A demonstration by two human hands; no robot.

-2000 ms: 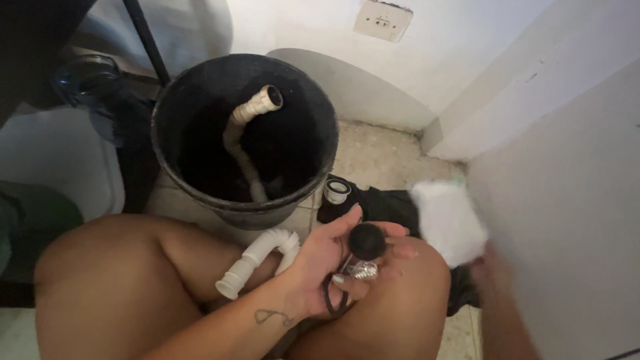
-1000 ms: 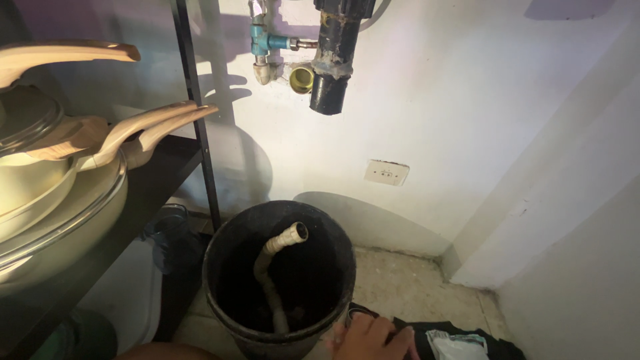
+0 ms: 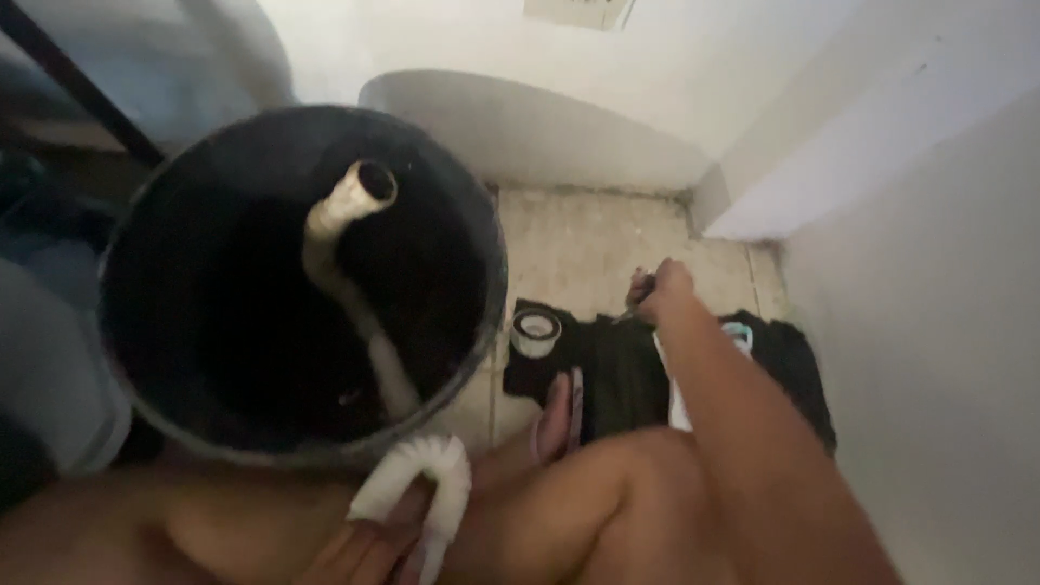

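My left hand, at the bottom edge, is closed around a white corrugated plastic drain hose bent into a loop. Out to the right, my right hand reaches over the far edge of a black cloth on the floor, its fingers around a small dark object that is blurred and partly hidden. A roll of tape lies on the cloth's left end. White material shows on the cloth, partly behind my right forearm. An older, yellowed corrugated hose stands in a black bucket, its open end up.
The bucket stands in front of my legs, close to the wall. Beige floor tiles run to the wall corner on the right. A dark shelf post is at upper left, with a pale plastic container below it.
The white hose, lying on my leg two seconds ago, is now in my left hand. My right hand has moved to the cloth's far edge. The view has tilted down from the wall pipes.
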